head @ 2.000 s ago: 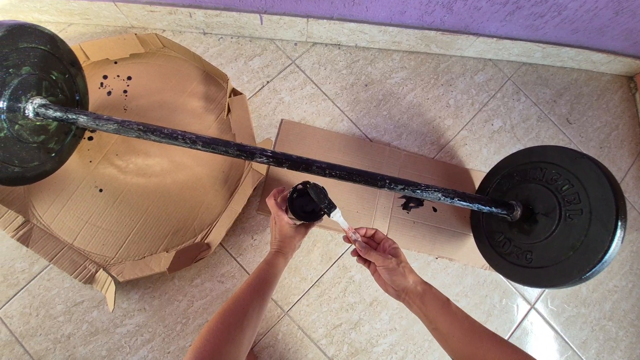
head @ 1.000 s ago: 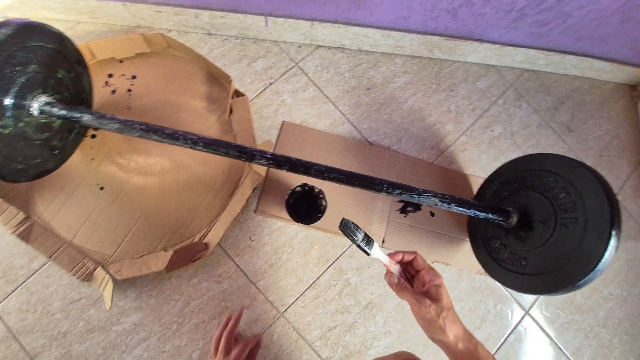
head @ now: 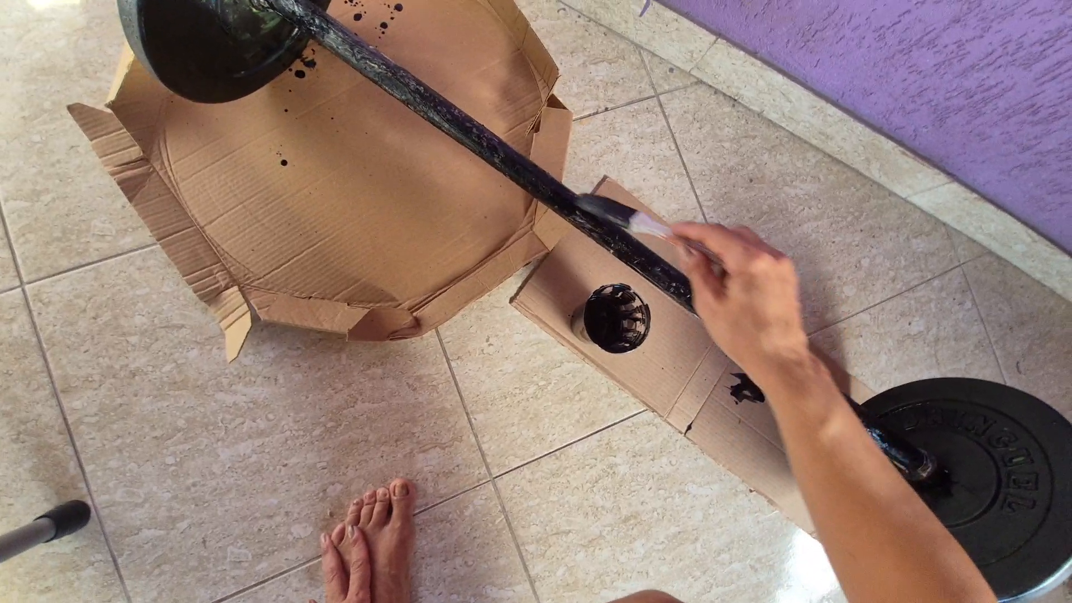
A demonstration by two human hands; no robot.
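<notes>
My right hand (head: 745,293) holds a paintbrush (head: 649,224) by its handle, its dark bristles on the black-coated metal bar (head: 469,126) of a barbell. Below the bar, an open cup of black paint (head: 617,318) stands on a flat piece of cardboard (head: 662,368). At the bottom, fingers that look like my left hand's (head: 356,561) show against a bare foot (head: 400,528); the rest of that hand is out of view. One black weight plate (head: 971,469) is at the bar's lower right end, another (head: 209,50) at the upper left.
A large cardboard sheet with folded edges (head: 360,193), spotted with black paint, lies under the bar's left part. A purple wall (head: 904,92) with a tiled skirting runs along the upper right. A grey tube with a black tip (head: 67,519) enters at the lower left.
My right hand has brought the brush from near the cup up to the bar. My left hand held the cup two seconds ago, then let it go onto the cardboard. The view has turned and come closer.
</notes>
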